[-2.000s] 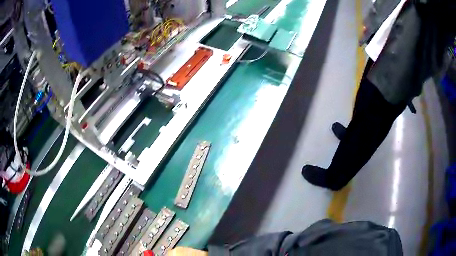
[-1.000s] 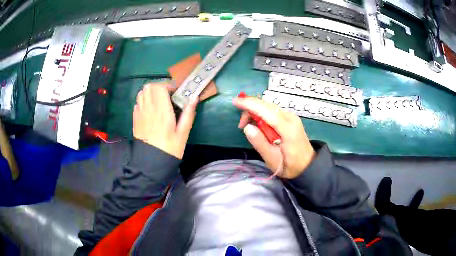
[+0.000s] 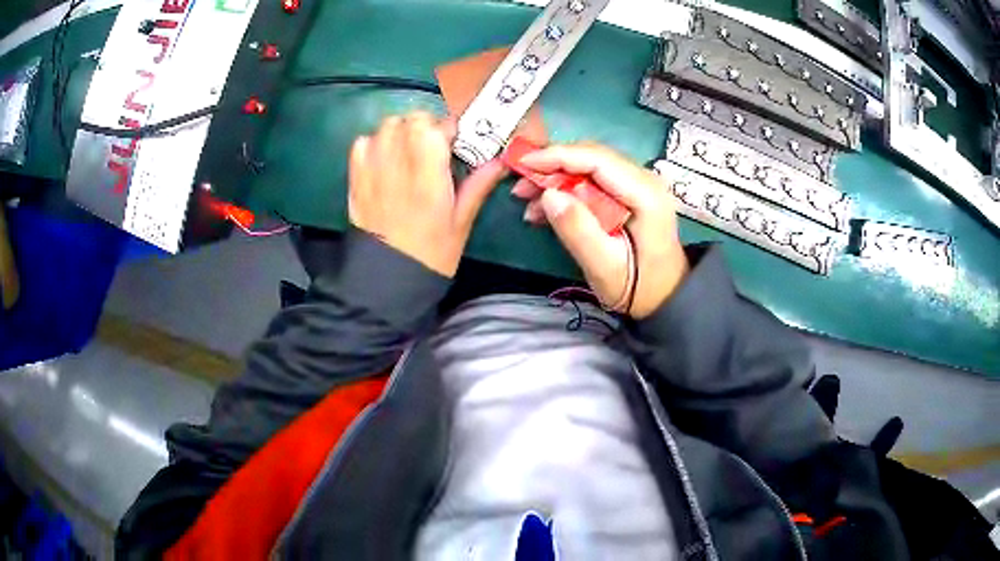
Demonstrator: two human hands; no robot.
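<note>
A grey metal strip with a row of round features lies slanted over a reddish-brown plate. My left hand grips the strip's near end between thumb and fingers. My right hand holds a red pen like a pencil. The pen's front end is at the strip's near end, close to my left thumb; I cannot tell if its tip touches. A thin wire runs from the pen past my right wrist.
Several grey strips lie at right, and a short strip lies beyond them. A black and silver box with red lettering and red lights stands at left. A black cable reaches the plate. A pale frame is at far right.
Since one second ago, the red pen has moved left to the strip's near end. My left hand still holds the strip. The view has shifted, so the bench shows higher in the picture.
</note>
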